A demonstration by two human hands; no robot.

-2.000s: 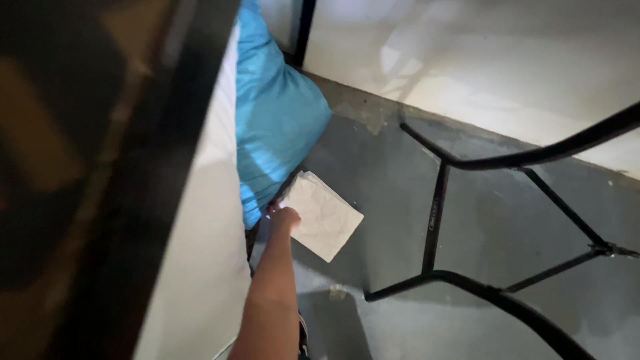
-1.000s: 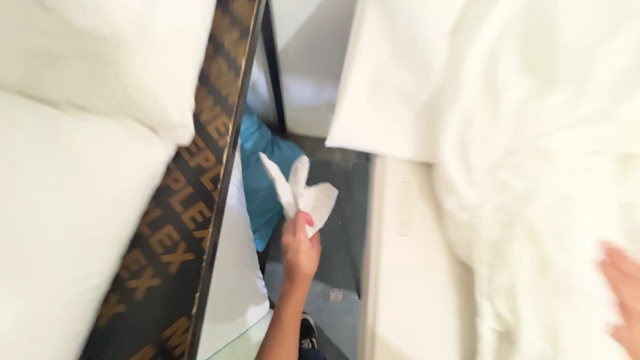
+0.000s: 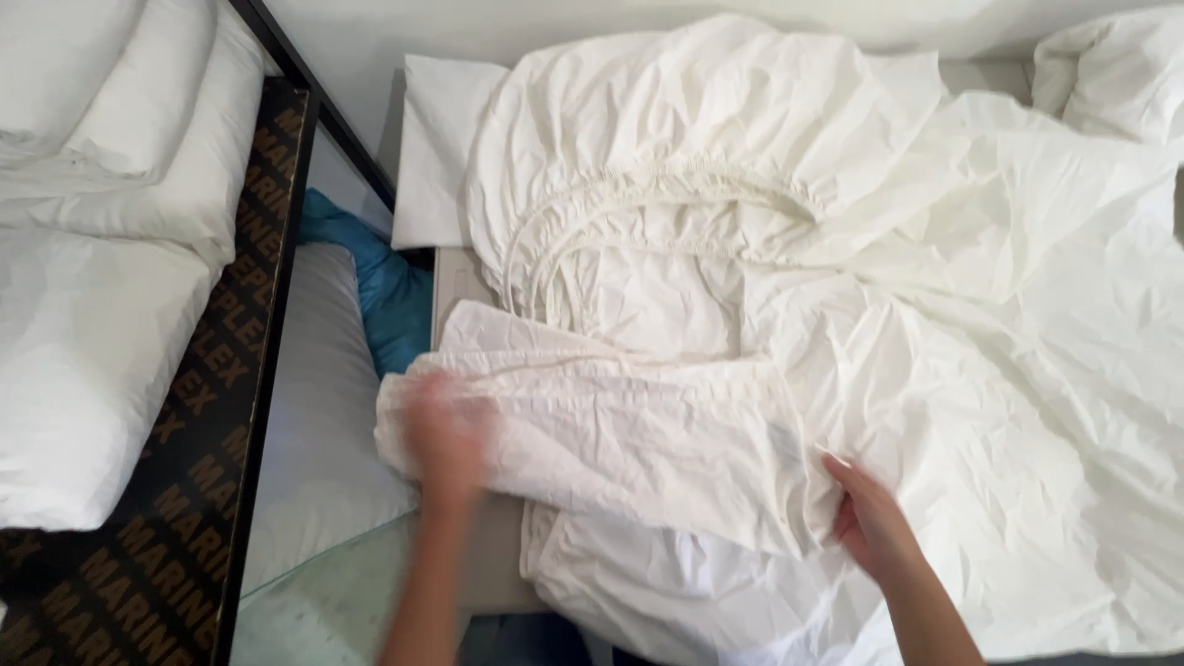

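Note:
A white cloth with a gathered elastic edge (image 3: pixel 638 444) is stretched between my two hands over a table (image 3: pixel 499 555). My left hand (image 3: pixel 449 430), blurred, grips its left end. At its right end my right hand (image 3: pixel 869 518) pinches the fabric between thumb and fingers. Beneath and behind it lies a large, crumpled white fitted sheet (image 3: pixel 721 111), its elastic hem curving in an arc. A flat white folded cloth (image 3: pixel 435 148) sticks out from under the sheet at the back left.
On the left, white pillows (image 3: pixel 92 351) lie on a dark printed board shelf (image 3: pixel 185 499) with a black metal frame (image 3: pixel 319 111). A blue pillow (image 3: pixel 393 296) and a pale pillow (image 3: pixel 324 416) fill the gap beside the table. More bunched white fabric (image 3: pixel 1119 74) lies at the back right.
My left hand has come up from the floor beside the blue pillow with white cloth, now over the table. The cloth is opened out, and my right hand has taken hold of it. The view has shifted greatly.

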